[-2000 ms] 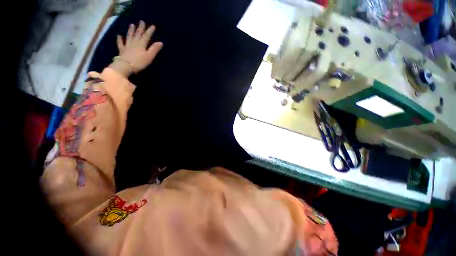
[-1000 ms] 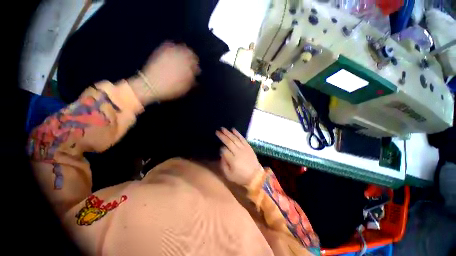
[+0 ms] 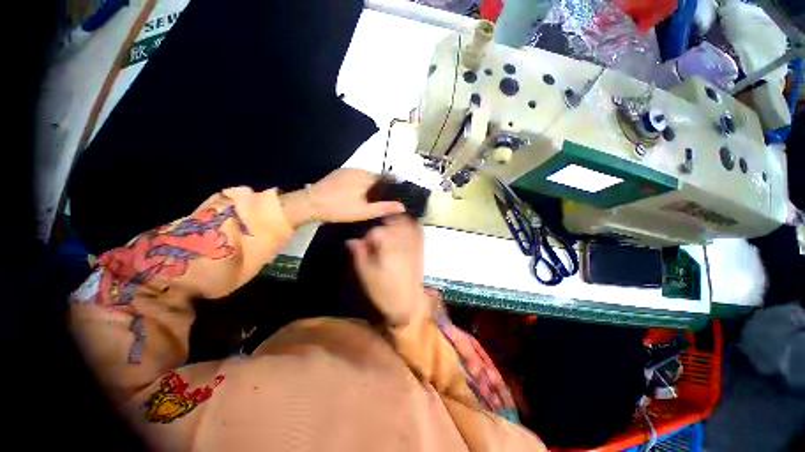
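The black fabric panel (image 3: 229, 97) covers the left of the table, and more of it hangs toward my lap. My left hand (image 3: 349, 196) holds a small folded black edge (image 3: 408, 198) just left of the needle area. My right hand (image 3: 388, 260) is blurred, right below it, with bent fingers close to the same cloth; its exact grip is unclear. The sewing machine (image 3: 565, 132) has a lit white screen. Its presser foot (image 3: 455, 179) is just right of the folded edge, which does not clearly lie under it.
Black-handled scissors (image 3: 538, 238) lie right of the needle, with a phone-like dark rectangle (image 3: 622, 265) and a small green-black pad (image 3: 680, 272) beyond. An orange-red basket (image 3: 715, 380) is below the table at right. Clear plastic bags (image 3: 596, 31) are heaped behind the machine.
My left hand has moved right toward the needle and now holds folded cloth. My right hand has moved up beside it. The fabric has drawn back from the machine bed, baring white table.
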